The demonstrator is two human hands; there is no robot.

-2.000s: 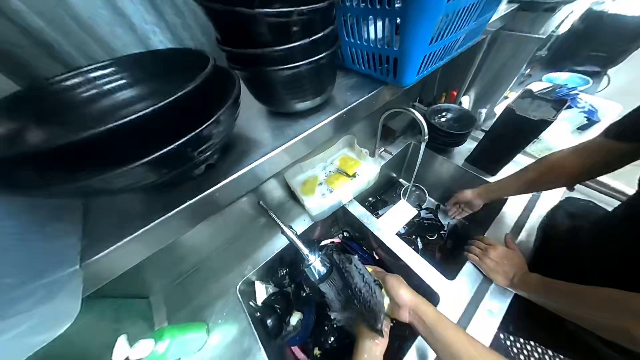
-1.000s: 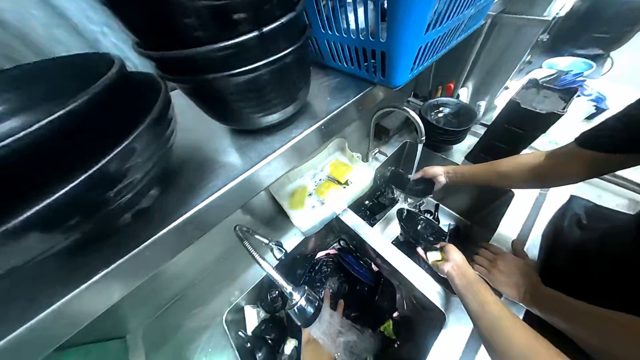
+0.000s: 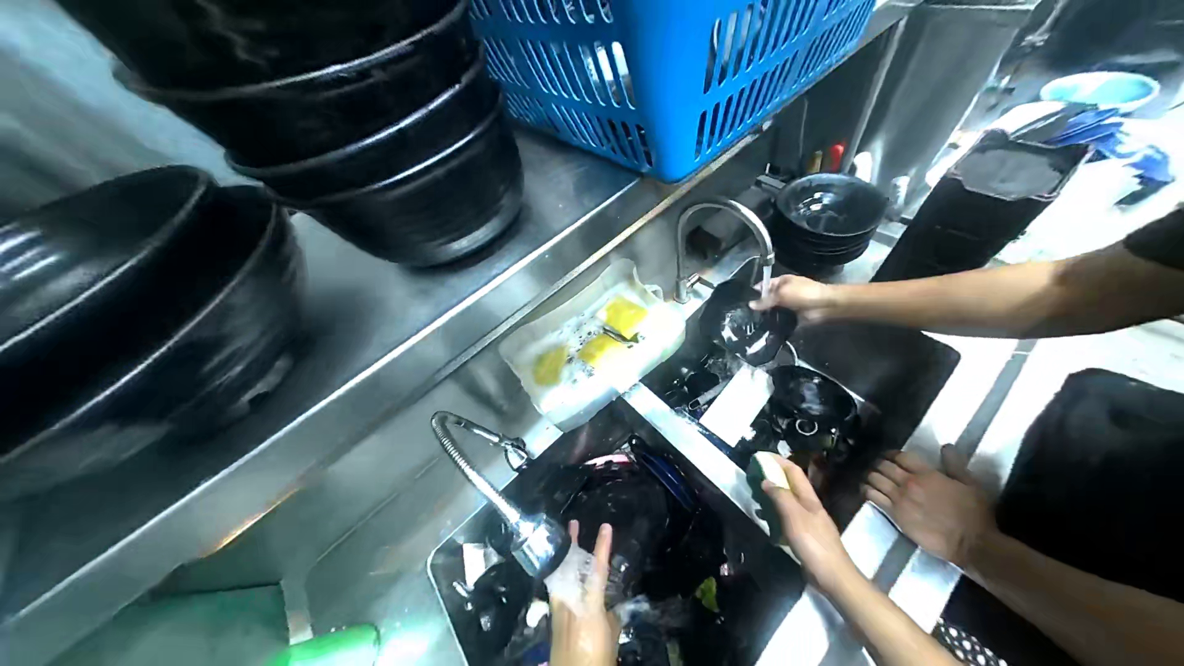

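My left hand [image 3: 585,592] is under the water from the flexible spray faucet [image 3: 538,546], over the near sink basin [image 3: 435,578] full of dark dishes. Its fingers are apart and it holds nothing that I can see. Right of it, my right hand [image 3: 803,518] grips a scouring sponge [image 3: 768,495] near the divider between the basins. In the far basin a co-worker's hand [image 3: 795,298] holds a black bowl [image 3: 747,324] under a curved faucet [image 3: 731,208]. The co-worker's other hand [image 3: 930,504] rests by the sink edge. Another black bowl [image 3: 814,398] lies in that basin.
A white tub [image 3: 573,402] of suds with yellow sponges stands behind the basins. The steel shelf [image 3: 398,314] at left carries stacked black bowls [image 3: 370,139] and a blue plastic basket [image 3: 661,83]. More black bowls [image 3: 828,217] stand behind the far basin. A green bottle [image 3: 333,647] lies lower left.
Two seconds ago both my hands held a dark ridged dish under the spray; it is no longer in them. My right hand has drawn back from the bowl in the far basin.
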